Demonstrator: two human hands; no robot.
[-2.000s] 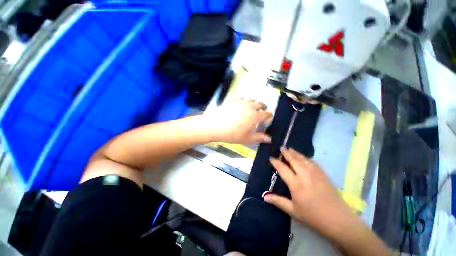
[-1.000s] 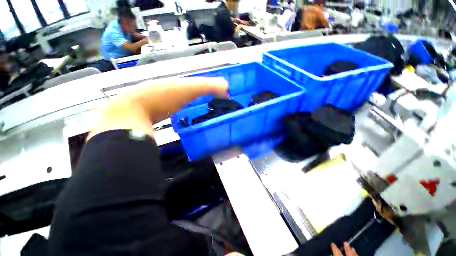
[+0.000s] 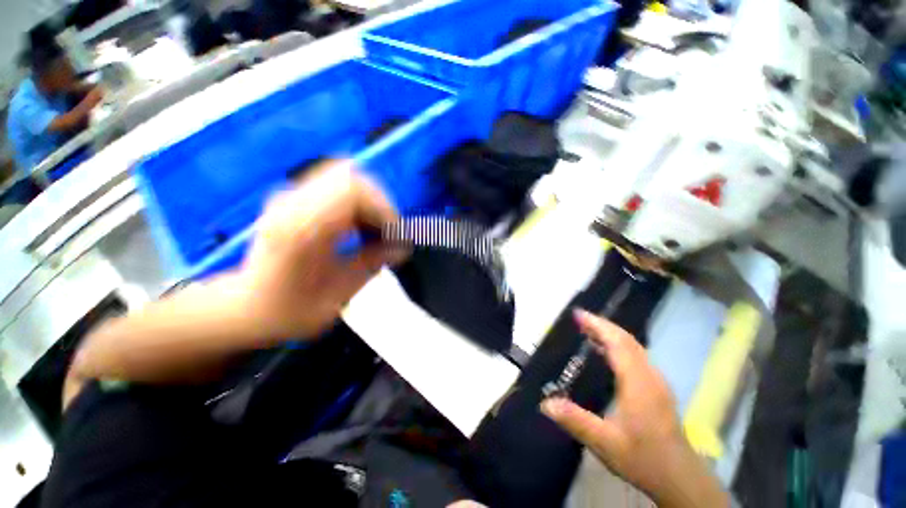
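Observation:
My left hand (image 3: 313, 253) is blurred and shut on a black fabric piece (image 3: 452, 288) with a light striped edge, held up in front of the blue crates. The piece hangs down over the white table edge. A long black zippered strip (image 3: 536, 427) lies on the table, its far end under the head of the white sewing machine (image 3: 710, 198) with the red logo. My right hand (image 3: 626, 407) is at the strip's right side, thumb and fingers apart, over the zip line. Whether it touches the strip is unclear.
Two blue crates (image 3: 288, 134) stand at the left and back, with dark items inside. Dark work pieces (image 3: 507, 154) lie beside them. Yellow tape (image 3: 723, 377) edges the pale plate at right. A person in light blue (image 3: 35, 114) sits at far left.
My left hand has come out of the crate and back towards the machine with a black piece in it. The view has turned right, so more of my right hand shows, fingers apart.

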